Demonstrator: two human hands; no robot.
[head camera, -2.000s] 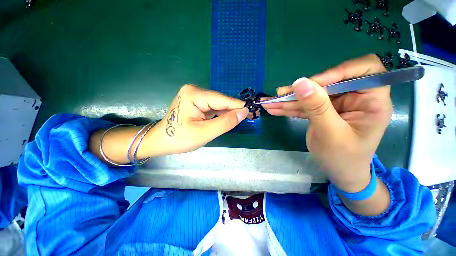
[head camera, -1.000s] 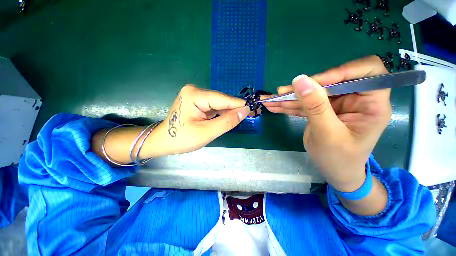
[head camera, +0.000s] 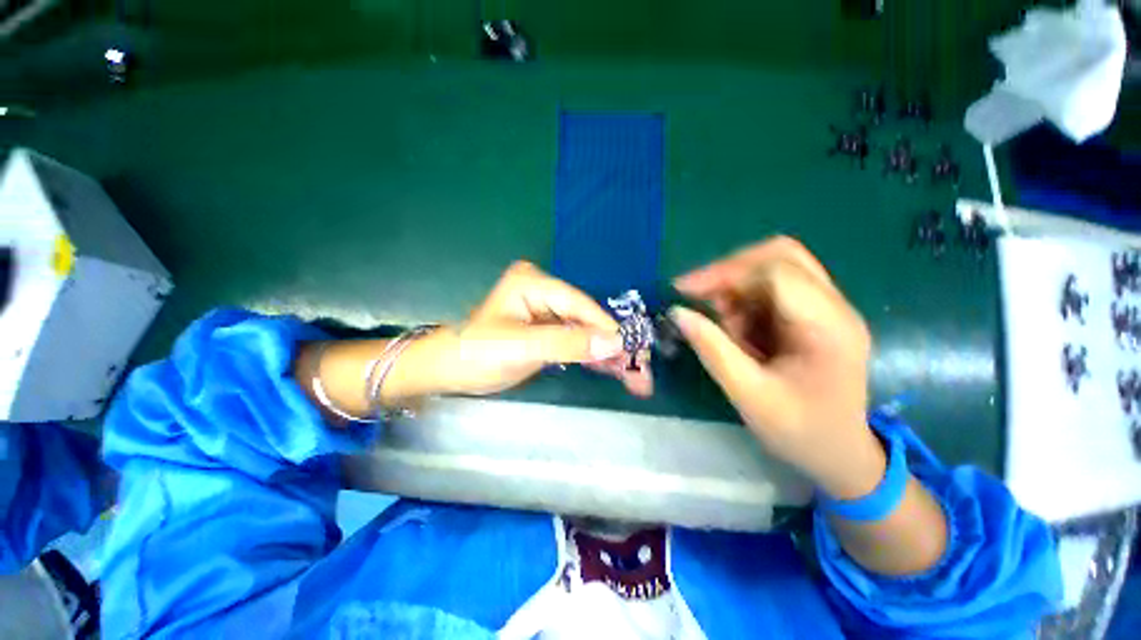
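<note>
My left hand (head camera: 532, 335) pinches a small black spidery part (head camera: 632, 328) between thumb and fingers, in front of the near end of the blue gridded mat (head camera: 609, 188). The part shows pale glints. My right hand (head camera: 782, 344) is blurred, just right of the part, with thumb and forefinger near each other. A dark blur shows at its fingertips; whether it is a held thing cannot be told. The tweezers cannot be made out.
Several black spidery parts (head camera: 901, 159) lie on the green belt (head camera: 375, 188) at upper right. More lie on the white sheet (head camera: 1045, 438) at right. A crumpled white piece (head camera: 1064, 69) is upper right, a white box (head camera: 88, 300) left. A dark piece (head camera: 507, 41) lies at the back.
The view has shifted, showing more at the back and sides. The tweezers, clear in my right hand before, are no longer distinguishable. My left hand still holds the part.
</note>
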